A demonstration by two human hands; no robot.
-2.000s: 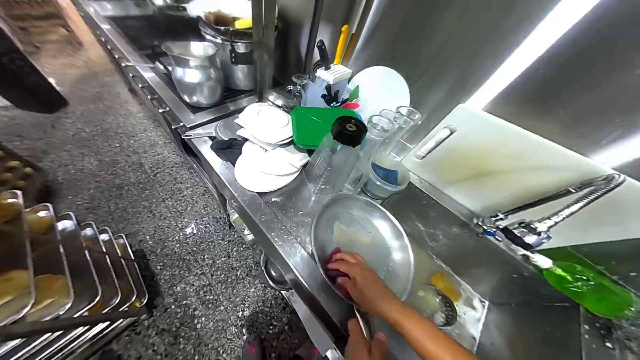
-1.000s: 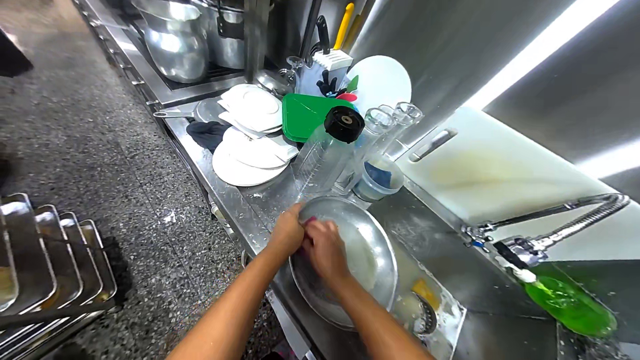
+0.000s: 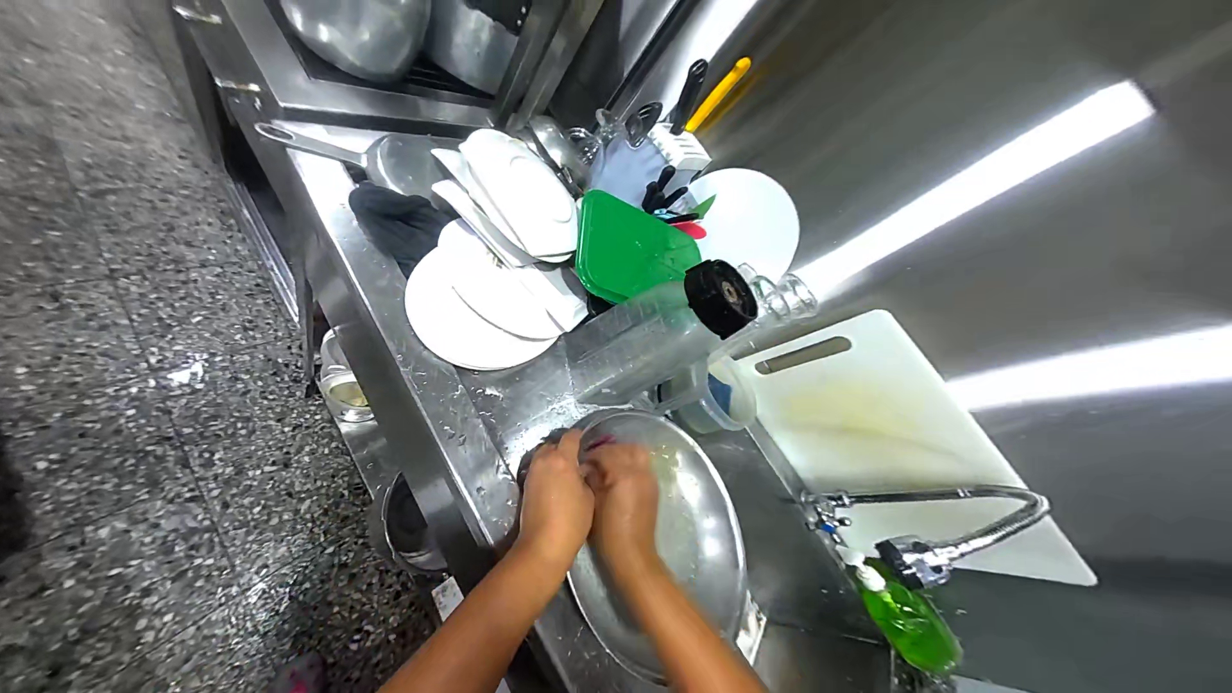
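Observation:
A wide round metal pan (image 3: pixel 688 520) lies tilted over the steel sink edge. At its far left rim, my left hand (image 3: pixel 558 491) is closed on the rim. My right hand (image 3: pixel 624 491) presses against the same part of the pan, right beside the left; a bit of dark pink scrubbing pad (image 3: pixel 601 443) shows at its fingers, mostly hidden. Just beyond the pan, a clear plastic blender jar (image 3: pixel 630 342) with a black base leans beside a clear plastic tub (image 3: pixel 717 399) with something blue in it.
White plates (image 3: pixel 481 298), a green plastic lid (image 3: pixel 630 245) and a black cloth (image 3: pixel 395 221) lie beyond on the counter. A white cutting board (image 3: pixel 866 414) leans on the wall behind the faucet (image 3: pixel 919 558) and a green soap bottle (image 3: pixel 910 616).
Two seconds ago my right hand was inside the pan and my left near its handle. Both hands are now together at the far rim, and the pan has been turned. The view has shifted.

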